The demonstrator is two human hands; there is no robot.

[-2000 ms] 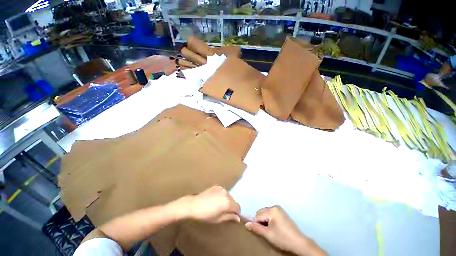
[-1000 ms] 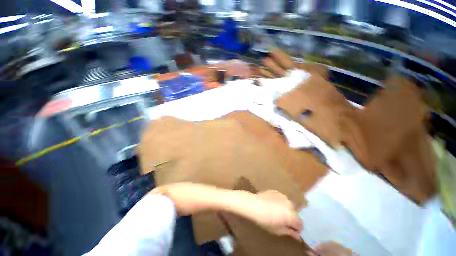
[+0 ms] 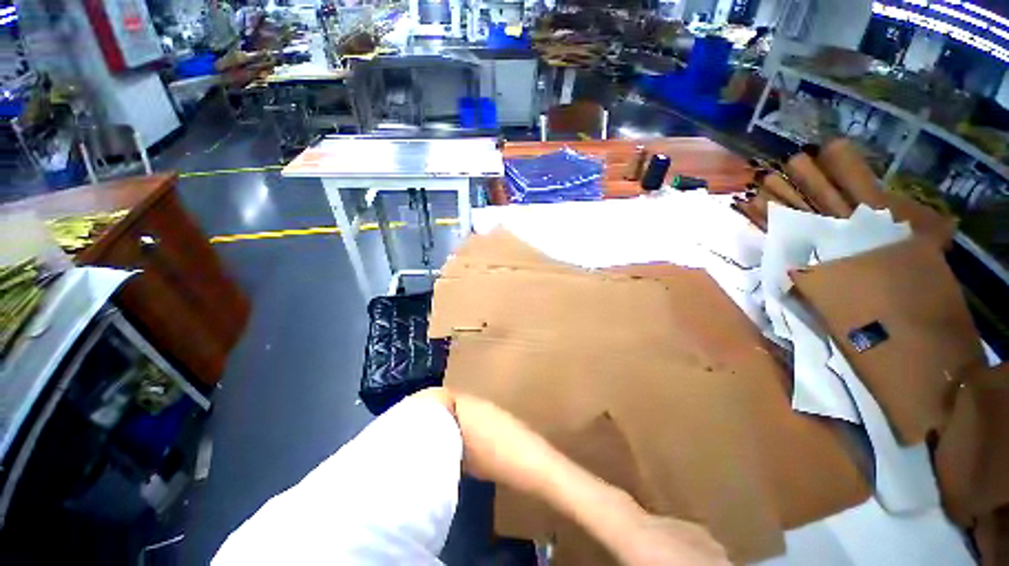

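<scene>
A loose pile of flat brown leather panels (image 3: pixel 620 343) lies on the white-covered table, with notches along its left edge. My left hand (image 3: pixel 669 545) is at the bottom edge of the view, partly cut off, with my forearm across the lower panels. Its fingertips are not visible, so I cannot tell what it holds. A brown panel stands out with a pointed corner just above my forearm. My right hand is out of the picture.
Folded brown pieces (image 3: pixel 902 321), one with a small dark rectangular patch, lie over crumpled white paper (image 3: pixel 824 387) at right. A blue plastic-wrapped pack (image 3: pixel 553 175) and dark spool (image 3: pixel 655 170) are beyond. A black quilted seat (image 3: pixel 396 348) stands left; a wooden cabinet (image 3: pixel 183 276) is far left.
My view has swung left, so panels and folded pieces sit further right in the picture. My left hand has moved to the bottom edge and my right hand has left the view.
</scene>
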